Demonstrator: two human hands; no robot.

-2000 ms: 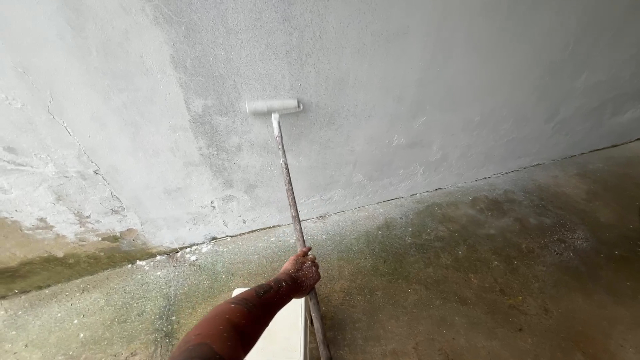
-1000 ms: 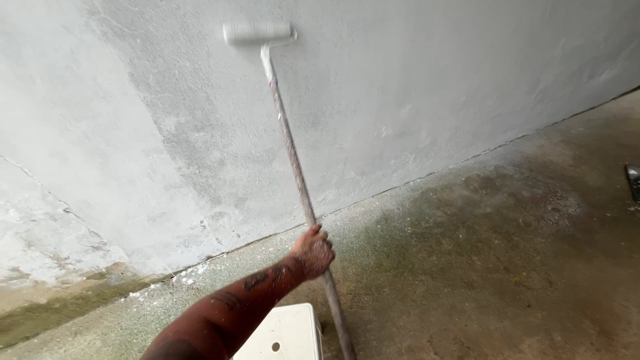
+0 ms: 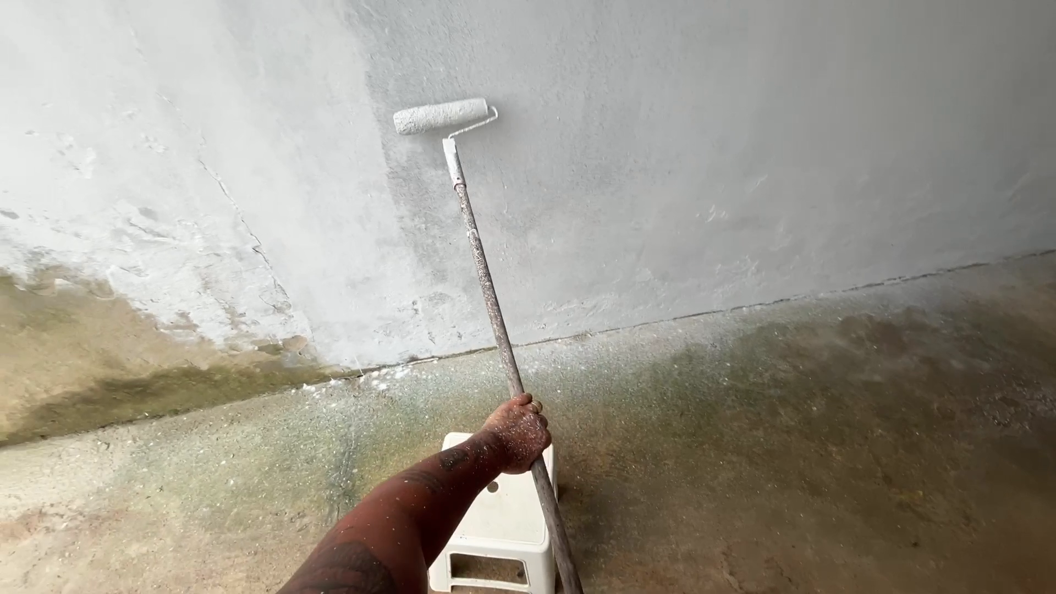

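My left hand (image 3: 520, 433), speckled with white paint, is closed around a long, paint-spattered pole (image 3: 492, 305) that slants from the bottom edge up toward the wall. At the pole's top, a paint roller (image 3: 441, 116) covered in white paint lies against the wall (image 3: 660, 165), beside a darker grey strip. Its wire frame bends round the roller's right end. My right hand is not in view, and the pole's lower end is cut off by the frame. Below my left hand stands a white plastic stool (image 3: 499, 520), partly covered by my forearm and the pole.
The wall meets a stained concrete floor (image 3: 784, 437) along a slanting joint, with white flakes (image 3: 388, 375) beside it. A crack (image 3: 239, 214) runs down the wall at left, above peeling paint and a bare brownish patch (image 3: 91, 355).
The roller went up the wall between the two earlier frames and is now lower again. My left hand has kept its hold on the pole. The view has shifted, showing more of the stool.
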